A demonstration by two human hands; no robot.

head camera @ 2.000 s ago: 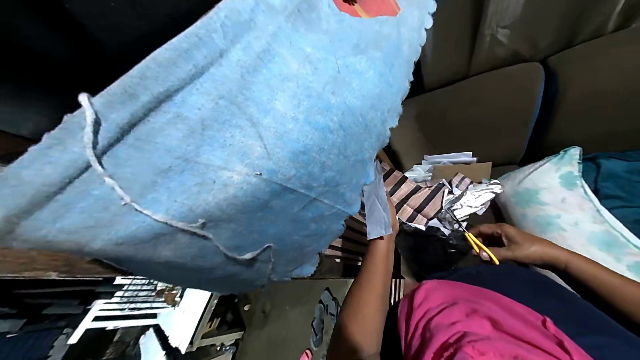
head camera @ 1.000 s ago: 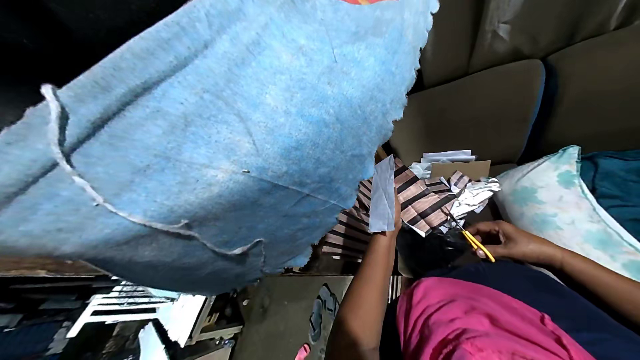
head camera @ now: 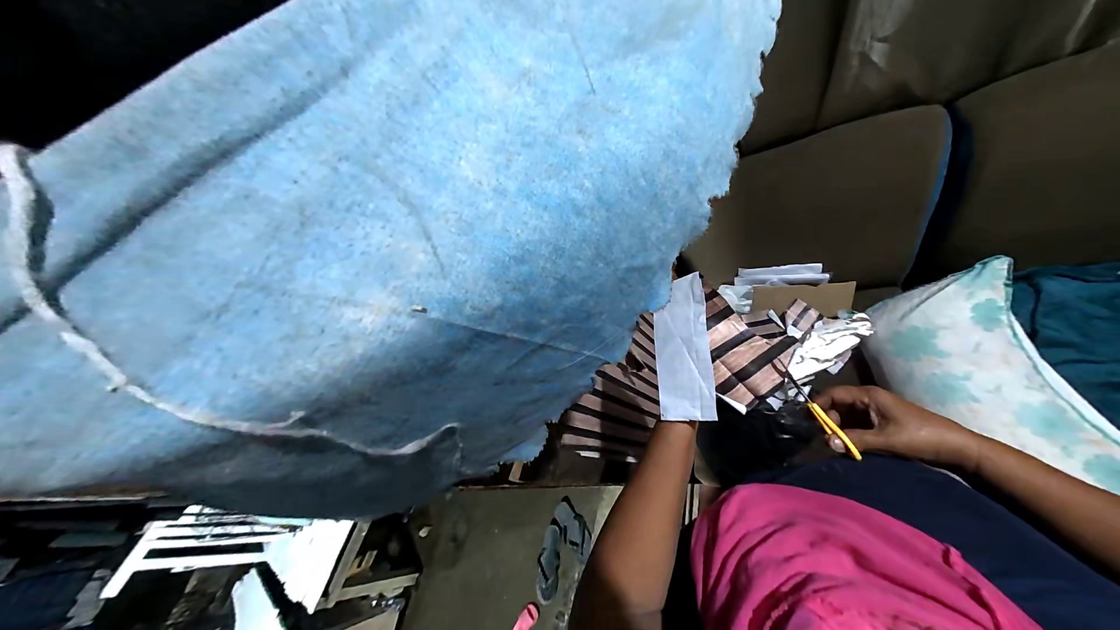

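Observation:
My right hand [head camera: 892,425] grips the yellow handles of a pair of scissors [head camera: 829,427], their dark blades pointing up and left at the edge of a striped brown and black fabric [head camera: 744,354]. My left hand [head camera: 684,418] is mostly hidden beneath a pale strip of cloth [head camera: 686,350] that lies over it; its fingers do not show. The striped fabric spreads on both sides of the strip. Crumpled white scraps [head camera: 827,344] lie just above the scissors.
A large blue cloth [head camera: 394,219] with a ragged edge fills the left and upper view. Behind the fabric are folded white pieces [head camera: 783,274], brown cardboard [head camera: 809,297] and a sofa [head camera: 822,192]. A patterned pillow [head camera: 954,341] lies right; grey flip-flops [head camera: 549,560] are on the floor.
The pale strip, bunched and narrow two seconds ago, now shows broad and flat over my left hand. My right hand has stayed at the scissors, near the same place.

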